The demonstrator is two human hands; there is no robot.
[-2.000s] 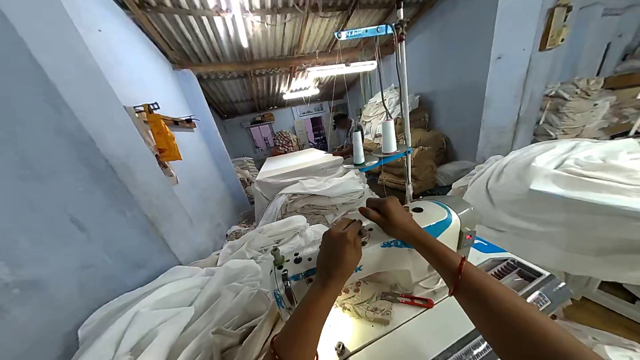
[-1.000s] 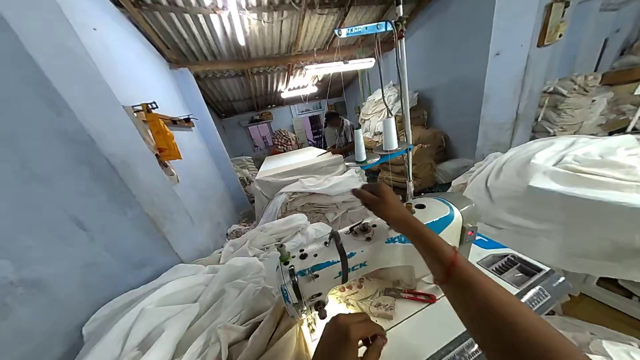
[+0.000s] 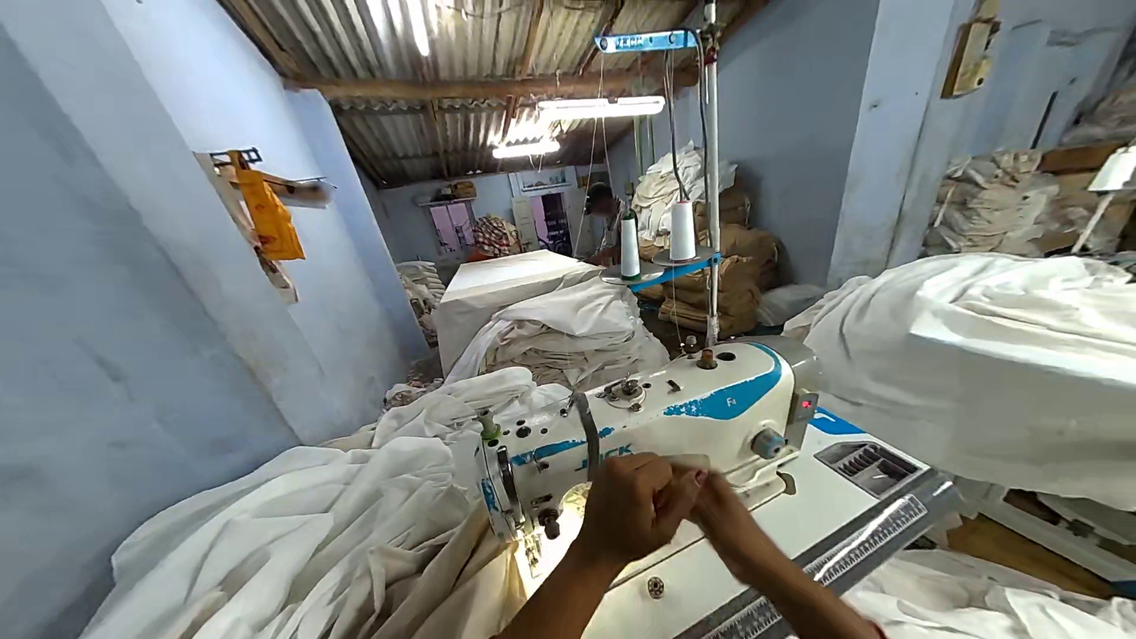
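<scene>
A white and blue Jack sewing machine (image 3: 657, 408) stands before me with its lamp lit at the needle. In front of its arm my left hand (image 3: 635, 506) has bent fingers; whether it holds anything is hidden. My right hand (image 3: 710, 506) meets it at the fingertips, blurred, and its grip cannot be made out. A small round metal bobbin or bobbin case (image 3: 655, 587) lies on the machine bed below the hands. White thread cones (image 3: 682, 232) stand on the thread stand behind the machine.
White cloth (image 3: 355, 524) is heaped left of the machine, and a large white cloth bundle (image 3: 1003, 355) sits at the right. Behind are a stack of folded cloth (image 3: 568, 342) and a person (image 3: 605, 213). A ruler strip (image 3: 865, 541) runs along the table's near edge.
My right hand has come down from the top of the machine to my left hand, which has risen from near the needle area. The red-handled tool seen on the bed earlier is no longer visible.
</scene>
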